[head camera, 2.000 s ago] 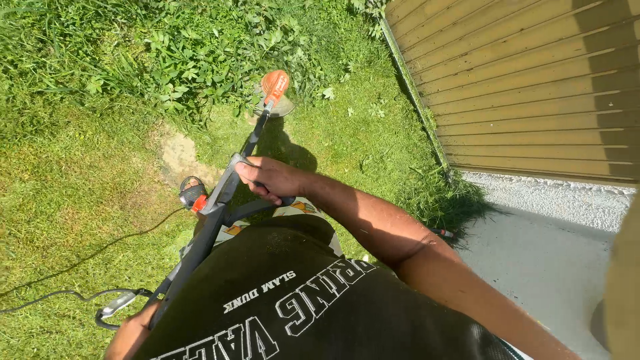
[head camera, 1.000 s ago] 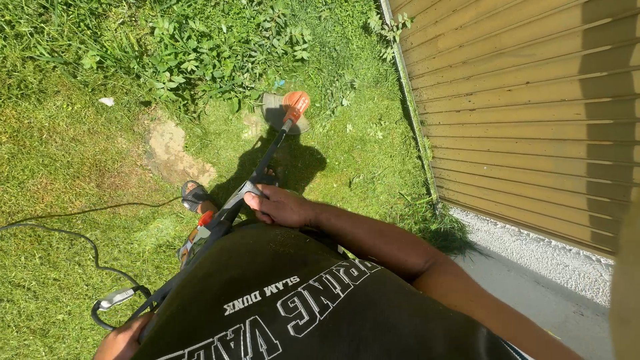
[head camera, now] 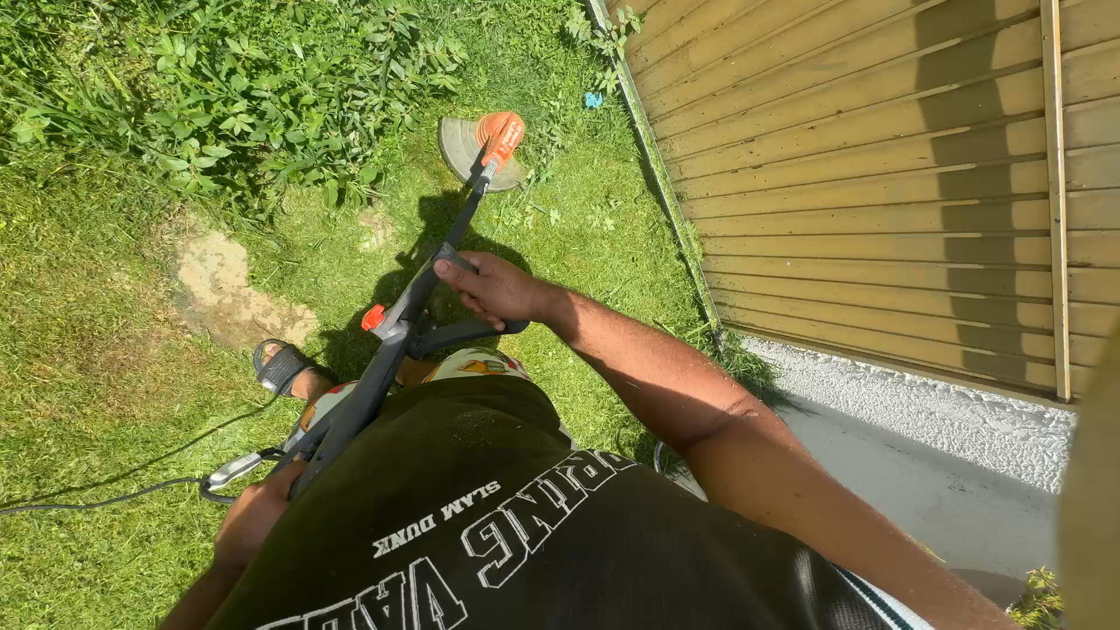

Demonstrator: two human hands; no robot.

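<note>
My right hand [head camera: 494,293] is closed on the grey front loop handle of a corded string trimmer [head camera: 381,367]. My left hand [head camera: 254,516], low at the left by my hip, is around its rear handle, partly hidden by the shirt. The black shaft slants forward to the orange trimmer head [head camera: 502,136], with its round grey guard [head camera: 459,153] low over the grass beside leafy weeds. A red knob [head camera: 374,317] sticks out from the shaft. The cutting line cannot be seen. A cable connector [head camera: 234,470] hangs beside my left hand.
Dense weeds [head camera: 289,96] grow ahead at left. A tan slatted wall [head camera: 857,192] stands at right above a rough white base [head camera: 919,411] and grey paving [head camera: 875,490]. The black power cord [head camera: 105,501] trails left. A sandalled foot [head camera: 284,367] stands near bare soil [head camera: 227,293].
The trimmer head has swung, and more of its grey guard now shows beside the weeds. Both hands have kept their hold on the trimmer. The view has shifted somewhat.
</note>
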